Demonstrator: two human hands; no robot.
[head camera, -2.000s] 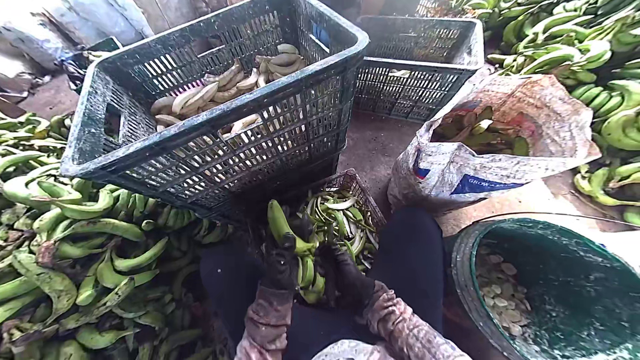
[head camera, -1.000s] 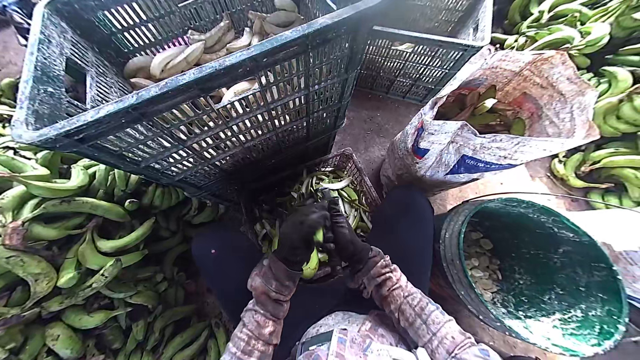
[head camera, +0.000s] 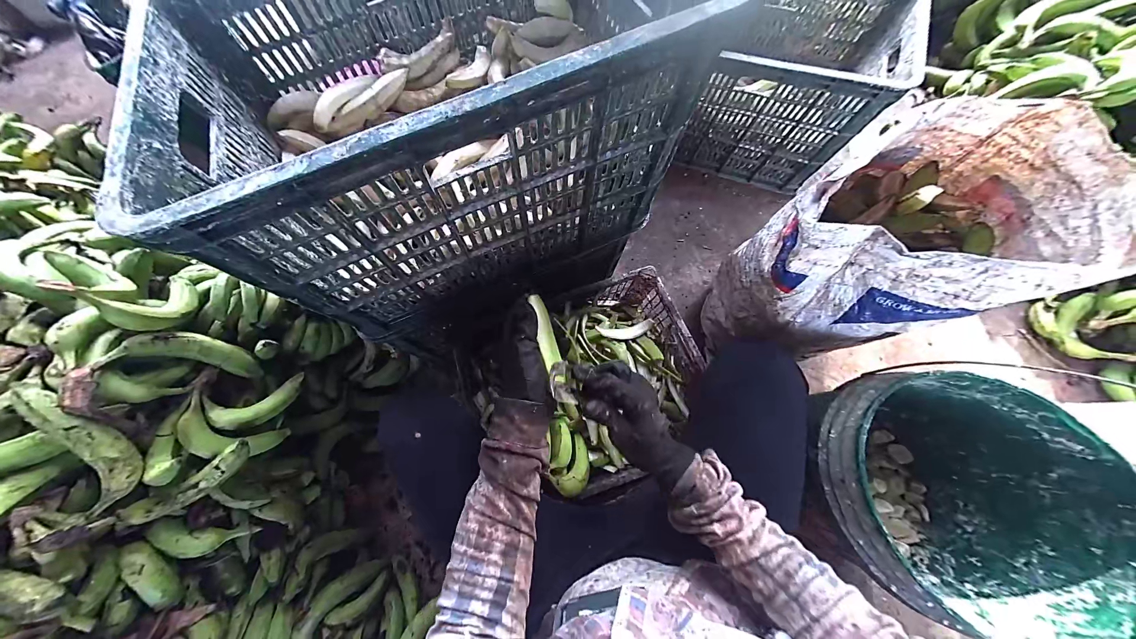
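Between my knees is a small plastic crate (head camera: 679, 333) full of green peel strips (head camera: 652, 351). Over it my left hand (head camera: 524, 364), in a dark glove, holds a green plantain (head camera: 544, 333) roughly upright, partly hidden by the fingers. My right hand (head camera: 626, 413), gloved too, is at the plantain's lower end with its fingers curled; whether it grips a small tool cannot be seen. Several unpeeled green plantains (head camera: 568, 457) lie just below, between my wrists. Peeled plantains (head camera: 359, 99) rest in the large dark green crate (head camera: 426, 129) in front of me.
Green plantains (head camera: 177, 355) are heaped at the left, more (head camera: 1047, 53) at the upper right. A second crate (head camera: 754, 115) stands behind. To the right are a woven sack (head camera: 799, 293) holding peels or scraps and a green bucket (head camera: 994, 479) with pale slices (head camera: 896, 488) inside.
My hands, close together one second ago, are now farther apart, with more of the plantain showing between them. The view has shifted closer to the large crate since the first frame.
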